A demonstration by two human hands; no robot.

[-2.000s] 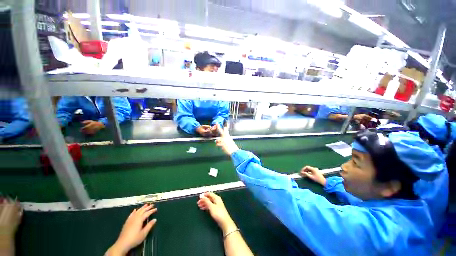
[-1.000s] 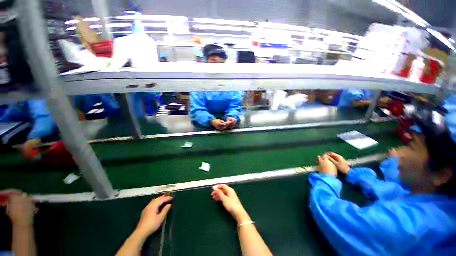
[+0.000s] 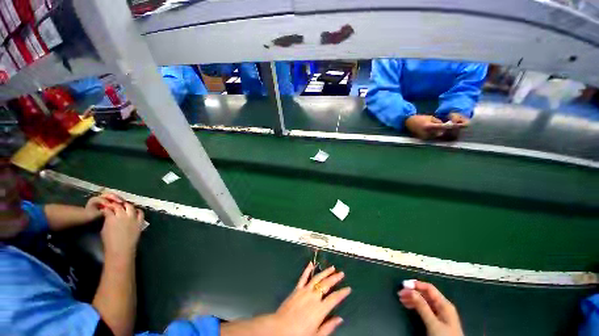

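Observation:
My left hand lies over the dark near worktop with its fingers spread, a ring on one finger. It holds nothing that I can see. Its fingertips are just below the pale guide rail, beside a small gap or thin strand. My right hand is at the lower right, partly cut off by the bottom edge. It pinches a small white piece between thumb and finger. Small white slips lie apart on the green belt: one near the middle, one farther back, one at left.
A grey post rises from the rail to an overhead shelf. A neighbour's hands are at the rail on the left. A person across the belt works with their hands. A yellow tray with red boxes is at far left.
The view has swung left and down, so my hands appear farther right. The neighbour on the right has mostly left the picture. The yellow tray has come into view. My left fingers are spread wider.

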